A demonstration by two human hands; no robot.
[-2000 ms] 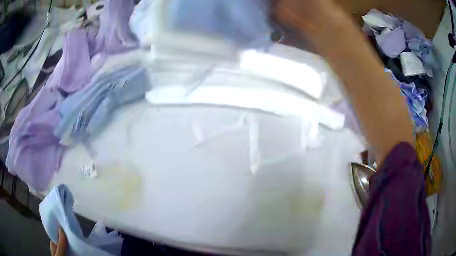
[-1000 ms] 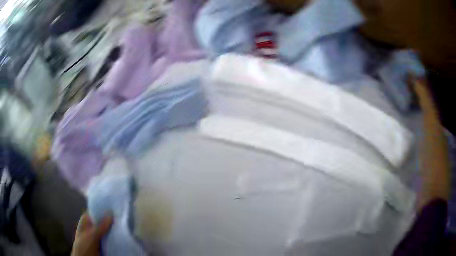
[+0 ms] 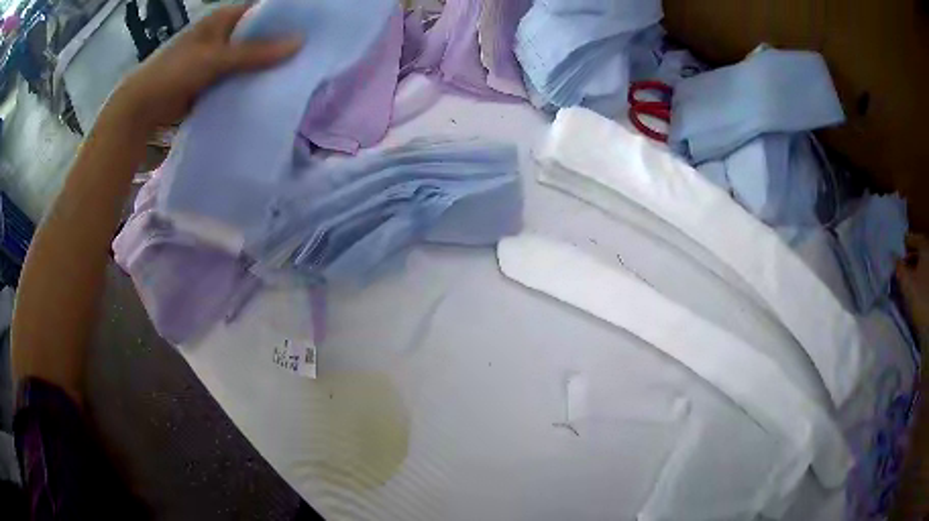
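Note:
My left hand (image 3: 229, 51) is at the upper left and grips a light-blue cut piece (image 3: 239, 142), which hangs down over lilac pieces (image 3: 188, 280) and beside a fanned stack of blue cut pieces (image 3: 392, 209). My right hand (image 3: 910, 280) is cut off by the right edge, next to a folded blue bundle (image 3: 874, 244); its grip cannot be made out. White interlining strips lie curved across the table, a thicker stack (image 3: 693, 219) behind and a nearer strip (image 3: 652, 331). A small printed ticket (image 3: 295, 357) lies below the blue stack.
Red scissor handles (image 3: 652, 110) show between blue stacks (image 3: 586, 51) and a folded blue bundle (image 3: 759, 97) at the rear. Thin white scraps (image 3: 621, 407) lie on the white table (image 3: 489, 448). The table edge and dark floor (image 3: 173, 407) are at the lower left.
My left hand has risen from the lower left to the upper left with the blue piece. My right hand has gone mostly out at the right edge. The view has turned left; the iron is out of sight.

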